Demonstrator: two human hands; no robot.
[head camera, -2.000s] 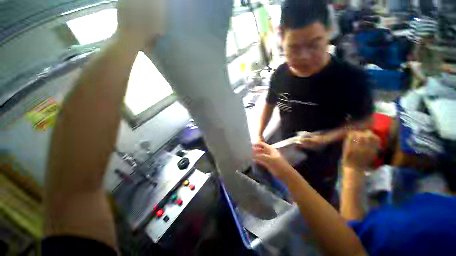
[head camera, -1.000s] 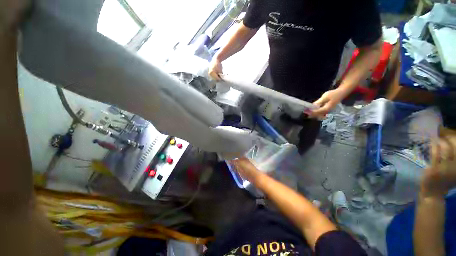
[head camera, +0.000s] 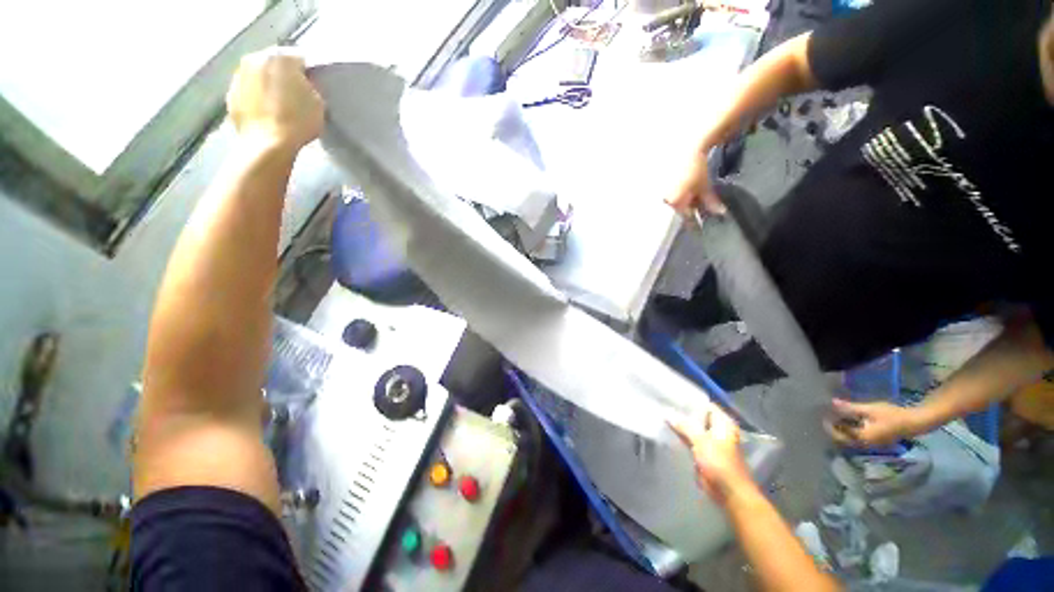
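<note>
A long, curved light grey cloth piece (head camera: 497, 272) is held up and stretched slantwise across the view. My left hand (head camera: 275, 98) is closed on its upper left end, with the arm raised. My right hand (head camera: 717, 449) grips it near its lower right end, fingers on the edge. Below it a blue crate (head camera: 572, 463) shows its rim, with grey cloth and what looks like clear plastic in it. The piece hides part of the crate.
A person in a black shirt (head camera: 913, 174) holds another grey strip (head camera: 757, 295) at right. A control box with coloured buttons (head camera: 457, 497) stands at lower left. Shears (head camera: 566, 100) and folded pieces (head camera: 526, 214) lie on the pale table (head camera: 618, 220). A window (head camera: 104, 69) is at upper left.
The view has turned and come closer to the control box and table. My left hand has come into clear view on the cloth's end. The other person's strip now hangs more steeply.
</note>
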